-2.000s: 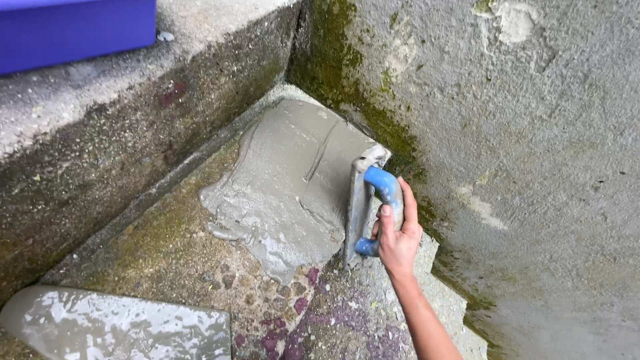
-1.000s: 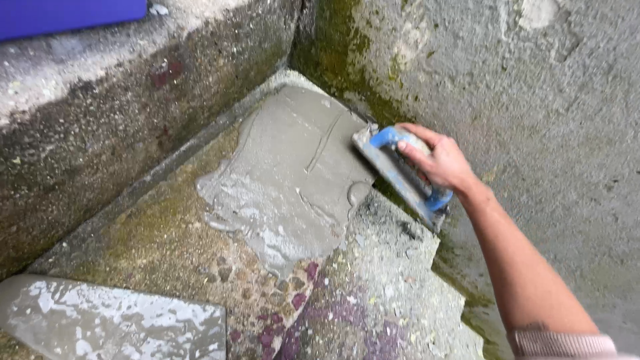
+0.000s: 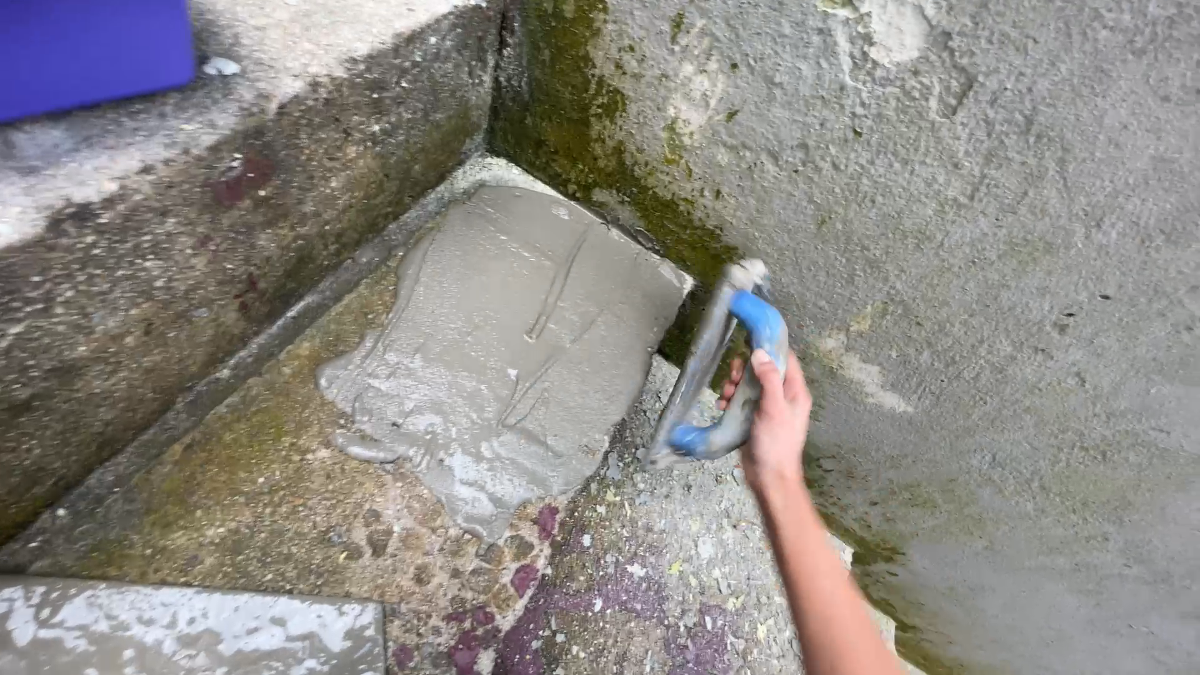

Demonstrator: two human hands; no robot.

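My right hand (image 3: 773,412) grips the blue and grey handle of a plastering trowel (image 3: 698,361), its blade tilted on edge and smeared with grey mortar. The trowel is just right of a patch of wet mortar (image 3: 525,328), spread over the concrete in the corner by the wall. Ridges and drag lines mark the patch, and its lower left edge is lumpy. A gap shows between the blade and the mortar. My left hand is out of view.
A rough concrete wall (image 3: 984,234) with green moss rises at the right. A raised concrete ledge (image 3: 281,178) runs along the left, with a purple plastic container (image 3: 94,56) on it. At the lower left lies a flat slab (image 3: 187,628) with a wet, shiny surface.
My right hand has drawn the trowel back from beside the wall toward the lower left, turning its blade. The mortar's right edge looks smoother than one second ago.
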